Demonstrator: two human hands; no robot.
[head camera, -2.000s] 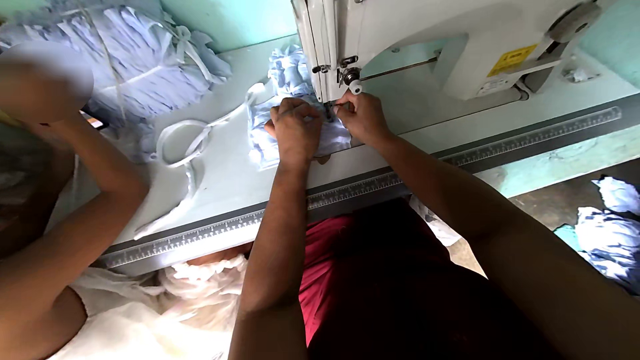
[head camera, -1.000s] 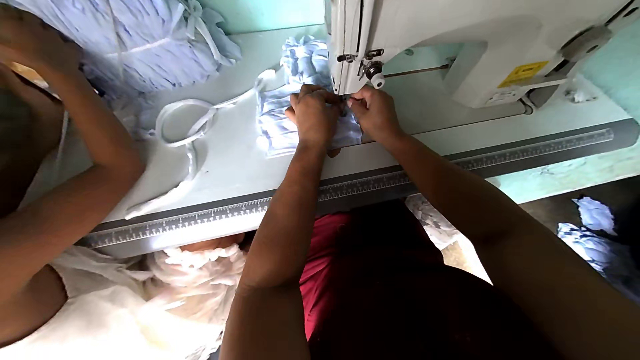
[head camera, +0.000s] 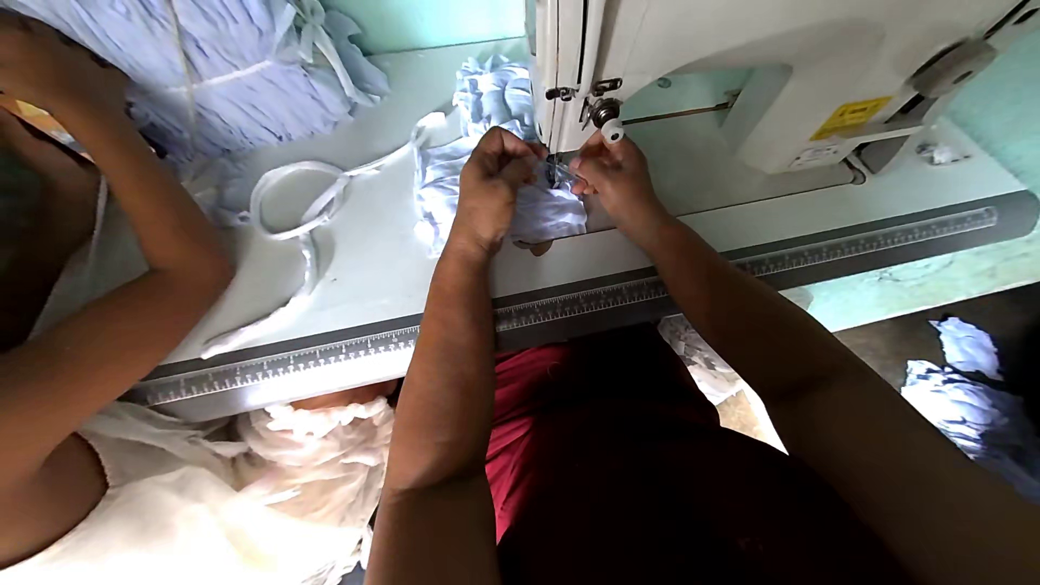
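Observation:
Both of my hands meet at the needle area of a white sewing machine. My left hand is just left of the needle bar, thumb and fingertips pinched together; what lies between them is too small to tell. On the other side of the needle, my right hand has its fingertips bent close to the presser foot, perhaps on a thread that I cannot make out clearly. Gathered light-blue fabric lies under the foot and below my hands, and more of it is bunched behind.
A white fabric strip lies looped on the table at left. Behind it sits a tied bundle of light-blue ruffled fabric. Another person's bent arm rests at the left. A ruler runs along the table edge; fabric pieces lie low at right.
My hands stay by the needle with small finger movements. At left, the other person's hand has moved up toward the top edge. The view has shifted slightly.

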